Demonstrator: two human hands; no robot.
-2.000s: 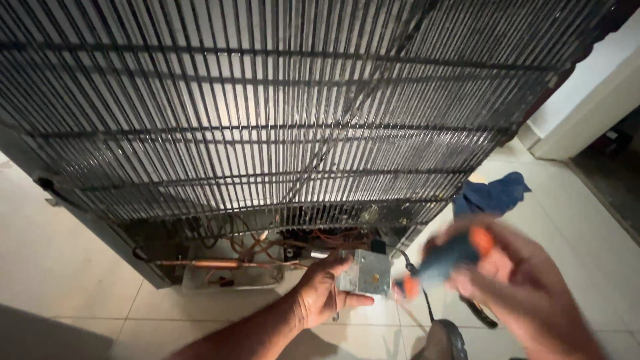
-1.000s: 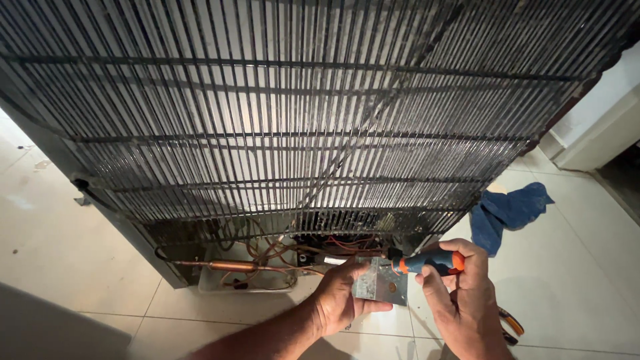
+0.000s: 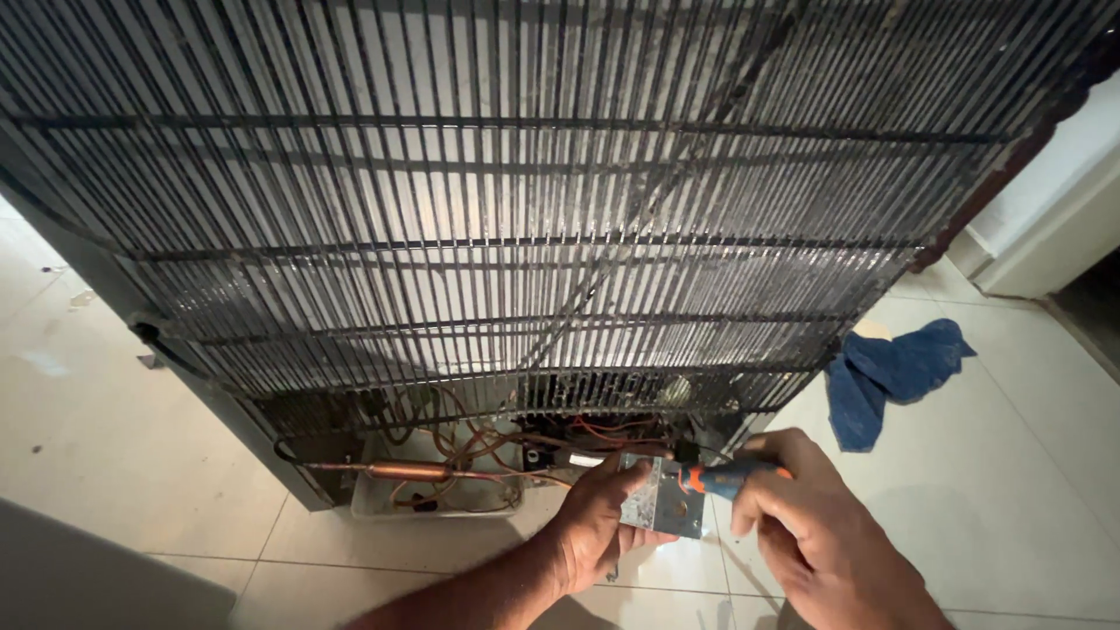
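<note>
My left hand (image 3: 604, 516) grips a bent sheet-metal bracket (image 3: 672, 500) by its left side, thumb on top and fingers beneath. The bracket has a round hole in its right face. My right hand (image 3: 801, 516) holds a blue and orange screwdriver (image 3: 728, 479) by its handle, pointing left at the bracket's upper part; whether the tip touches a screw cannot be made out. Just behind the hands are the fridge's copper tubes, thin wires and a dark compartment. A copper filter drier (image 3: 409, 471) lies to the left, over a pale plastic tray (image 3: 437, 512).
The black wire condenser grid (image 3: 542, 201) on the fridge's back fills the upper view. A blue cloth (image 3: 901, 372) lies on the tiled floor at right. A grey panel (image 3: 96, 569) stands at lower left, and a door frame (image 3: 1041, 227) at far right.
Two seconds ago the screwdriver was blurred, right of the bracket; one second ago it was against the bracket, where it stays. My right hand's fingers are now spread differently around the handle.
</note>
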